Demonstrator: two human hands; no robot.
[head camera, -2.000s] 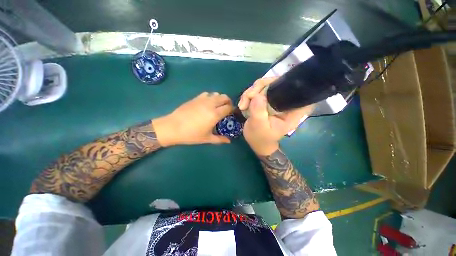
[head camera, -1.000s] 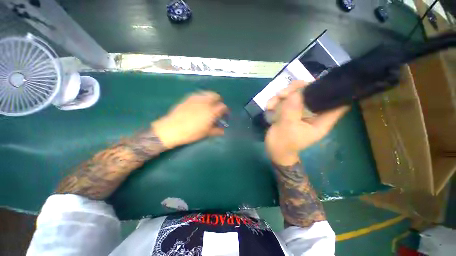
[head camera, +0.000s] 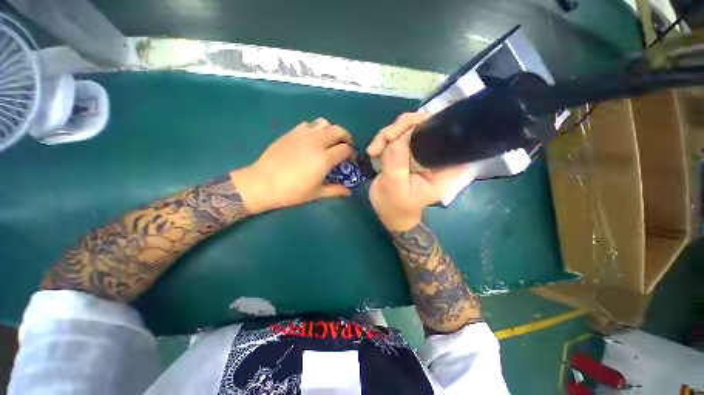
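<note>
The electric screwdriver (head camera: 471, 133), a thick black cylinder with a pale front grip, is in my right hand (head camera: 405, 181), its cord running off to the right. Its front end is at the right edge of a small round unit (head camera: 345, 173) with a blue-and-white face. My left hand (head camera: 297, 166) holds this unit on the green bench, fingers around its far and near sides. The bit tip and any screw are hidden or too small to tell.
The screw feeder (head camera: 517, 58) stands askew behind the screwdriver. A white fan (head camera: 69, 112) is at left. A metal rail (head camera: 309, 69) borders the dark green conveyor (head camera: 324, 27). An open carton (head camera: 598, 185) is at right. Red-handled objects (head camera: 598, 370) lie at lower right.
Since one second ago, the screwdriver and my right hand have moved left to the unit. The unit under my left hand shows more clearly. The loose unit seen on the bench two seconds ago is absent there.
</note>
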